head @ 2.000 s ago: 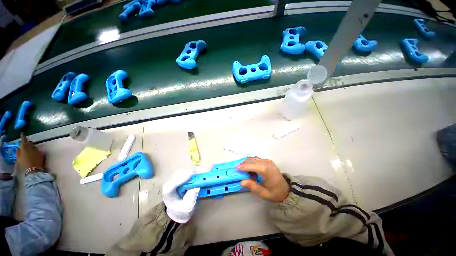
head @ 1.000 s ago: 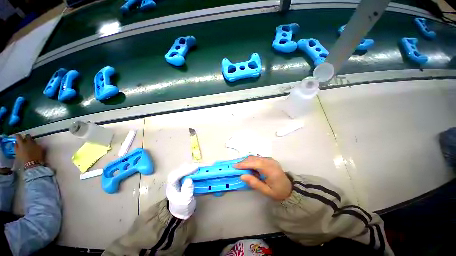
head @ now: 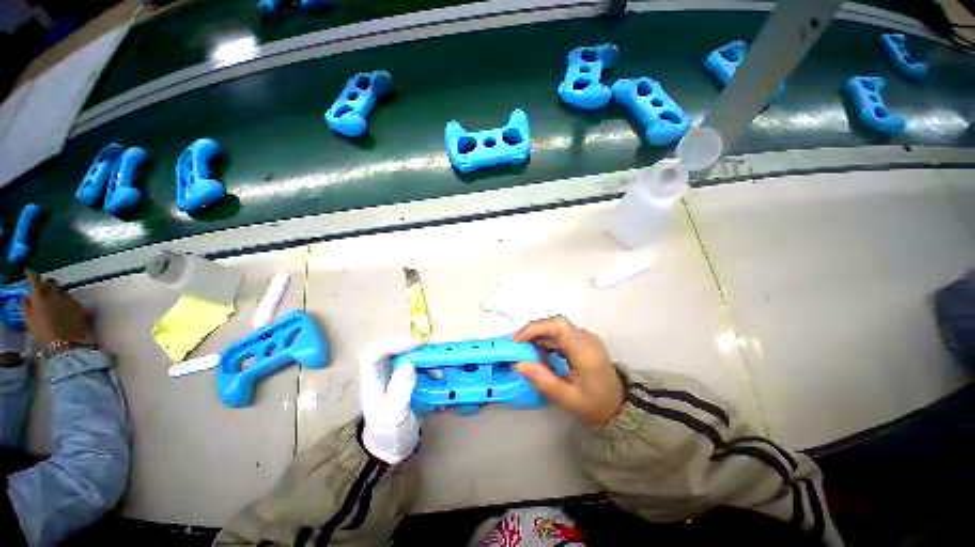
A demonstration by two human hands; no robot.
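A bright blue controller shell (head: pixel 476 376) is held between my two hands, low over the cream bench, with its openings partly showing. My left hand (head: pixel 389 404), in a white glove, grips its left end. My bare right hand (head: pixel 572 369) grips its right end, with thumb and fingers around the edge. A second blue controller shell (head: pixel 305 340) lies on the bench to the left. A yellow utility knife (head: pixel 417 305) lies beyond the held shell. A white cloth (head: pixel 513 299) lies flat behind the shell, hard to see against the bench.
A green conveyor belt (head: pixel 278 134) carries several blue shells. A squeeze bottle (head: pixel 650 208) stands by the slanting grey post (head: pixel 764 80). Another bottle (head: pixel 198 276), a yellow cloth (head: pixel 190 326) and white sticks (head: pixel 273 299) lie at left. A neighbour's arm (head: pixel 70 427) is at far left.
The shell in my hands has tilted, so its openings now show more. My right fingers have shifted at its end. The shells on the near belt have moved left.
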